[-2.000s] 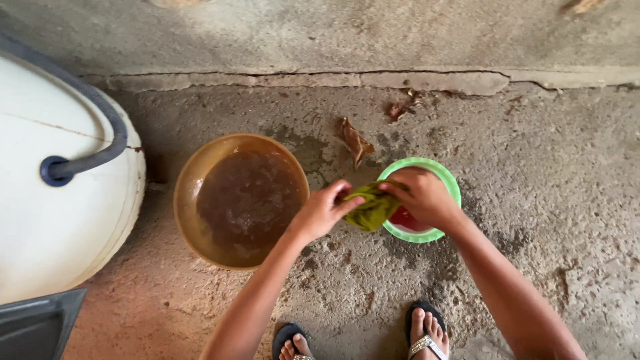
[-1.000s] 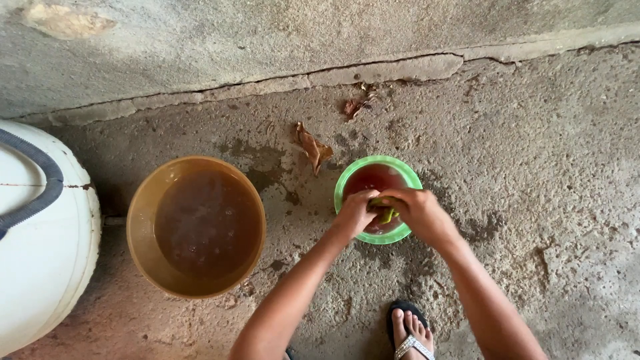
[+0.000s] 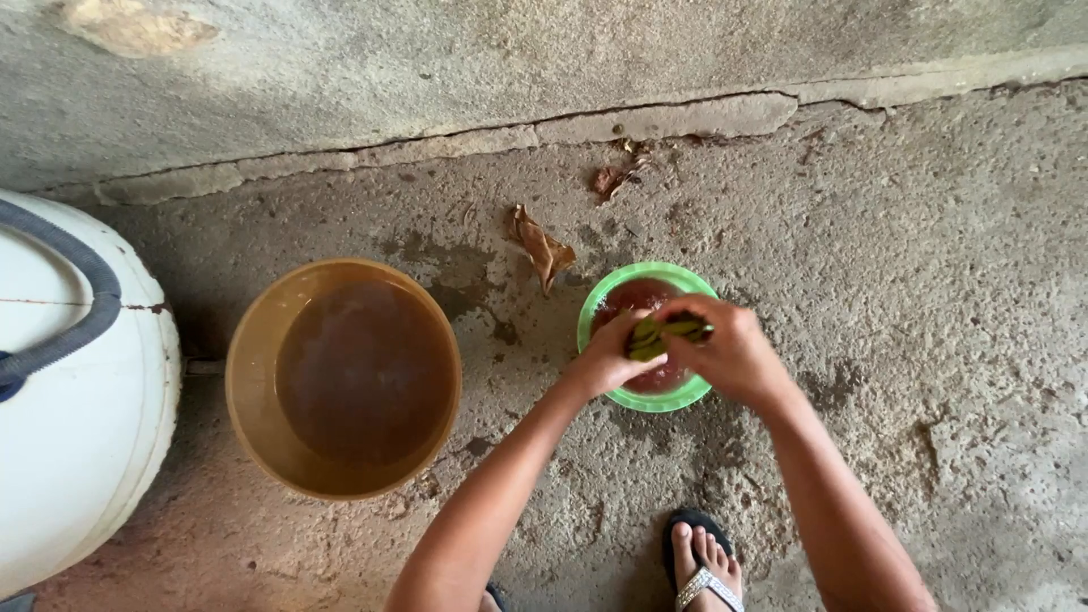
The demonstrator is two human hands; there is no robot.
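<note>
Both hands grip a bunched yellow-green cloth (image 3: 648,340) with dark markings, held over a small green plastic basin (image 3: 650,403). My left hand (image 3: 614,355) has its left part, and my right hand (image 3: 722,344) pinches its right part, slightly blurred. Reddish liquid (image 3: 633,297) lies in the basin below, partly hidden by the hands. To the left stands a larger brownish-yellow tub (image 3: 251,382) holding murky brown water (image 3: 365,374).
A white rounded machine or tank (image 3: 76,476) with a grey corrugated hose (image 3: 106,289) is at the far left. Dry leaves (image 3: 542,246) lie near the cracked base of a concrete wall (image 3: 382,76). A sandaled foot (image 3: 705,565) is below the basin.
The cloth, stretched between the hands at first, was lowered into the green basin and is now bunched above the liquid. Both hands have stayed on it.
</note>
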